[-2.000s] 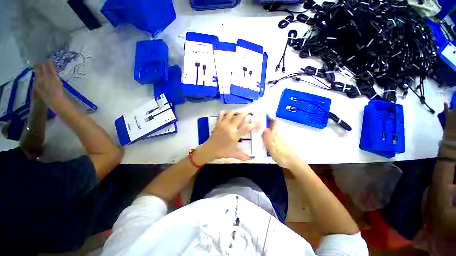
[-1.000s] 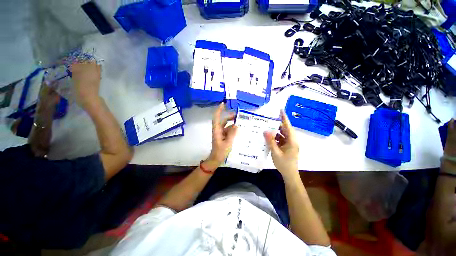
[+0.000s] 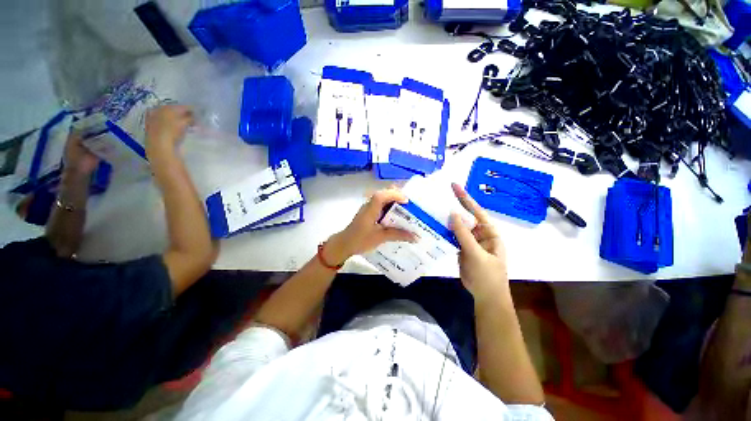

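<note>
A printed box sleeve (image 3: pixel 405 248) shows its white text side and a blue end at the table's front edge, tilted. My left hand (image 3: pixel 375 224) grips its left side, with the thumb across the white face. My right hand (image 3: pixel 480 245) is at its right side near the blue end, fingers apart; whether it touches the sleeve is unclear. A blue tray (image 3: pixel 510 191) with a black cable lies right of my hands. The inside of the sleeve is hidden.
Stacks of sleeves (image 3: pixel 342 119) lie ahead, with more sleeves (image 3: pixel 259 200) at left. Blue trays (image 3: pixel 267 110) stand behind them. A black cable pile (image 3: pixel 613 78) fills the back right. Stacked trays (image 3: pixel 638 224) with a cable are at right. A neighbour's hands (image 3: pixel 169 127) work at left.
The sleeve has turned and tilted in my left hand, its blue end now towards the right. My right hand has opened beside it. The left neighbour's hand has moved right.
</note>
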